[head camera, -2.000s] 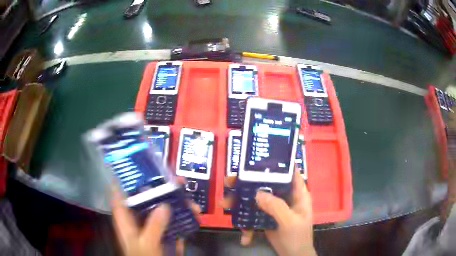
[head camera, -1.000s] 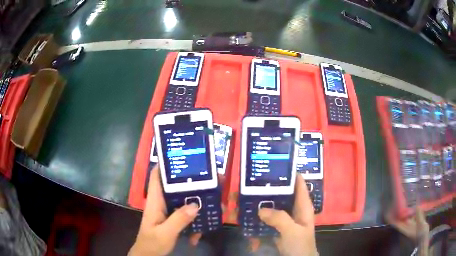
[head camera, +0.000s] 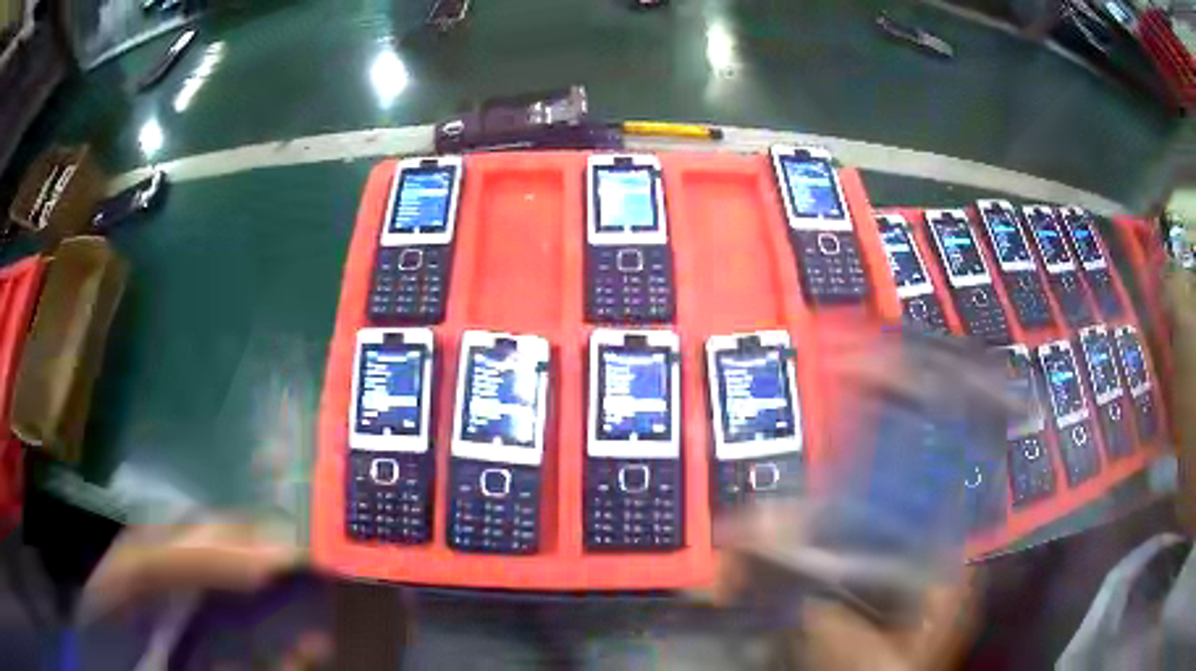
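Observation:
A red tray (head camera: 564, 566) lies in front of me with lit keypad phones in its pockets, such as the one at bottom centre (head camera: 634, 439). Two upper pockets are empty. My right hand (head camera: 872, 623) is blurred at the lower right and grips a blurred phone (head camera: 905, 459) over the tray's right end, hiding the last lower pocket. My left hand (head camera: 197, 564) is blurred at the lower left, off the tray. A dark blurred shape is beside its fingers; I cannot tell if it is a phone.
A second red tray (head camera: 1049, 514) full of lit phones adjoins on the right, near a person's sleeve (head camera: 1135, 603). Brown cartons (head camera: 72, 354) stand at the left. A black device (head camera: 512, 121) and a yellow pen (head camera: 672, 130) lie behind the tray. Loose phones lie on the far bench.
My hands have moved apart from the centre, the left to the lower left, the right rightwards with a phone. The second tray has come up against the first tray's right side.

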